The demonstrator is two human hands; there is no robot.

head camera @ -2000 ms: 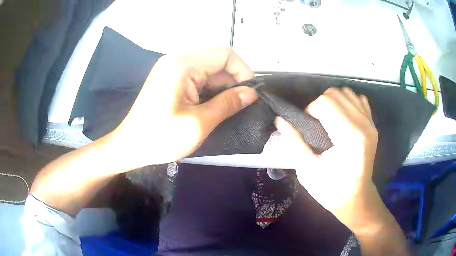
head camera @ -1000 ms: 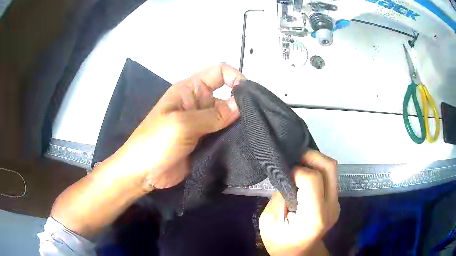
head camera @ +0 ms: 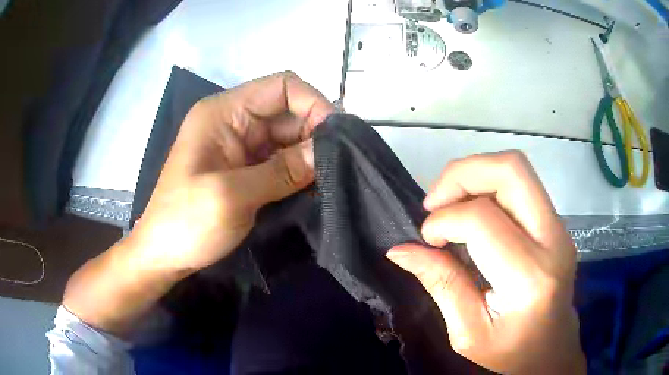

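The dark ribbed fabric (head camera: 363, 198) hangs in folds in front of me, over the table edge and towards my lap. Its lower raw edge looks frayed. My left hand (head camera: 227, 161) pinches the top of the fabric between thumb and fingers. My right hand (head camera: 499, 253) is at the fabric's right side, with the thumb against its face and two fingertips at its edge. The thumb and fingertips are a little apart; whether they grip the fabric is hard to tell. A dark pointed fabric part (head camera: 165, 117) lies on the table behind my left hand.
Snips with green and yellow handles (head camera: 620, 139) lie at the right, beside a dark flat rectangle (head camera: 661, 157). The needle plate (head camera: 424, 45) and a small round disc (head camera: 460, 60) are at the top. A ruled tape (head camera: 623, 238) follows the front table edge.
My right hand has moved from the fabric's lower corner up and right, and its fingers have spread. My left hand keeps its pinch, slightly further left. The fabric now hangs lower.
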